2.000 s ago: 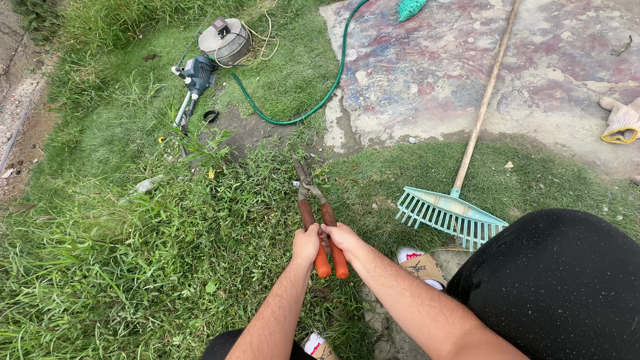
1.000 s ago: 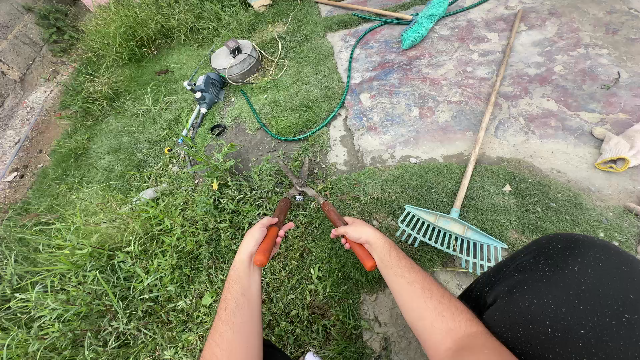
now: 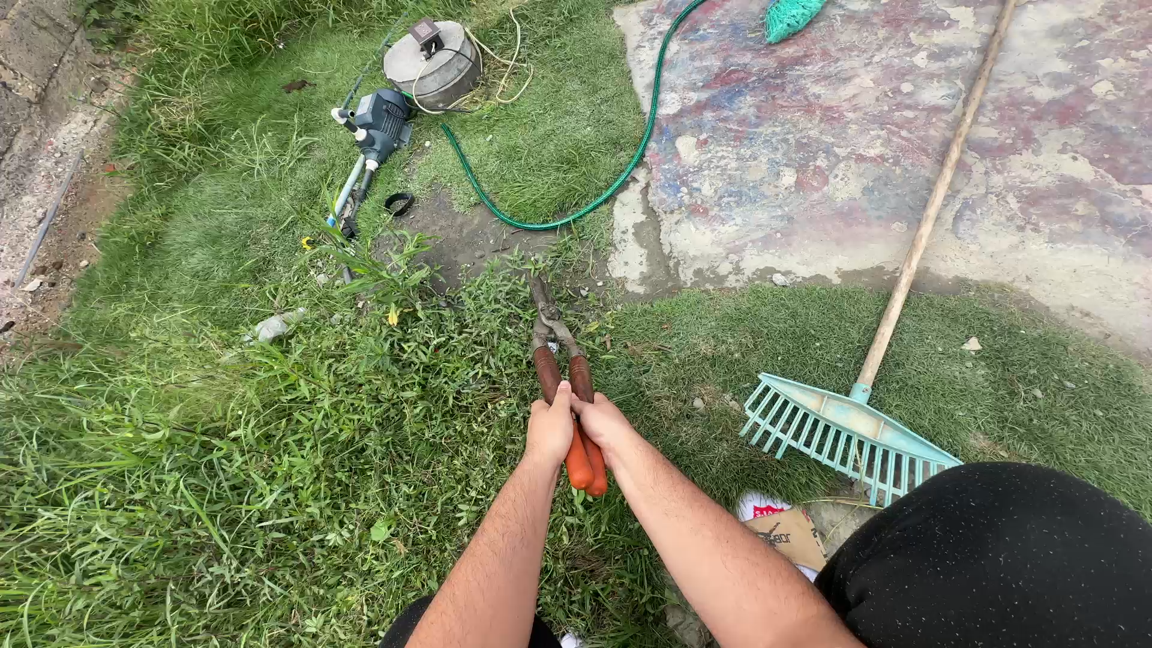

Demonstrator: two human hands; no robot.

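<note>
Hedge shears point(image 3: 560, 346) with rusty metal blades and wooden, orange-ended handles point away from me over low weeds. My left hand point(image 3: 551, 427) is closed on the left handle, and my right hand point(image 3: 601, 423) grips the right one. Both hands touch each other and the handles lie close together. The blades look closed, their tips among the leafy weeds point(image 3: 486, 315) beside a patch of bare soil.
A light-blue plastic rake point(image 3: 855, 423) with a wooden pole lies at right, its pole across a stained concrete slab point(image 3: 810, 180). A green hose point(image 3: 540, 225) curves ahead, near a water pump point(image 3: 382, 121) and a round concrete cover point(image 3: 436, 72). A low wall stands far left.
One second ago my hands were apart and the shears spread wide. My hands have come together, closing the handles and blades.
</note>
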